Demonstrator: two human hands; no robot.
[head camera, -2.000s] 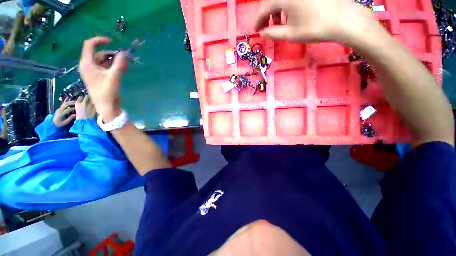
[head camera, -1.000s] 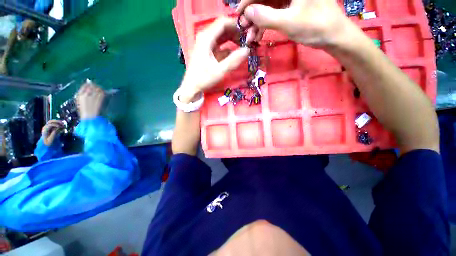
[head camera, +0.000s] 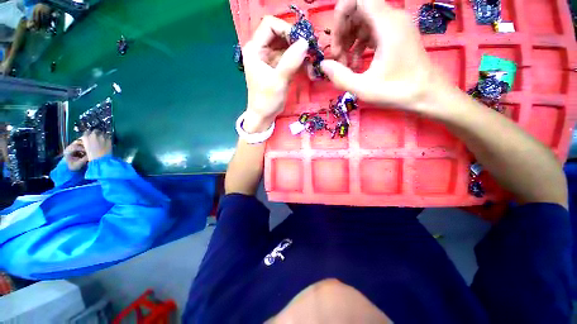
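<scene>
My left hand (head camera: 271, 73) holds a dark clump of wired components (head camera: 305, 39) between thumb and fingers above the upper left of the red compartment tray (head camera: 384, 153). My right hand (head camera: 379, 60) is beside it, its thumb at the clump's lower end and its fingers curled and blurred; whether it grips part of the clump is unclear. A small cluster of wired components with yellow marks and white tags (head camera: 314, 123) lies on the tray just below the hands.
More dark clumps (head camera: 435, 18) lie in the tray's upper right pockets. A green pad (head camera: 497, 71) lies under one at the right. A small part (head camera: 122, 45) lies on the green bench (head camera: 164, 82). A blue-clad coworker (head camera: 95, 215) handles dark parts at left.
Both hands remain together over the tray, and the dark clump now shows more fully in my left hand. My right hand has opened somewhat. The right-hand clumps and green pad are more visible.
</scene>
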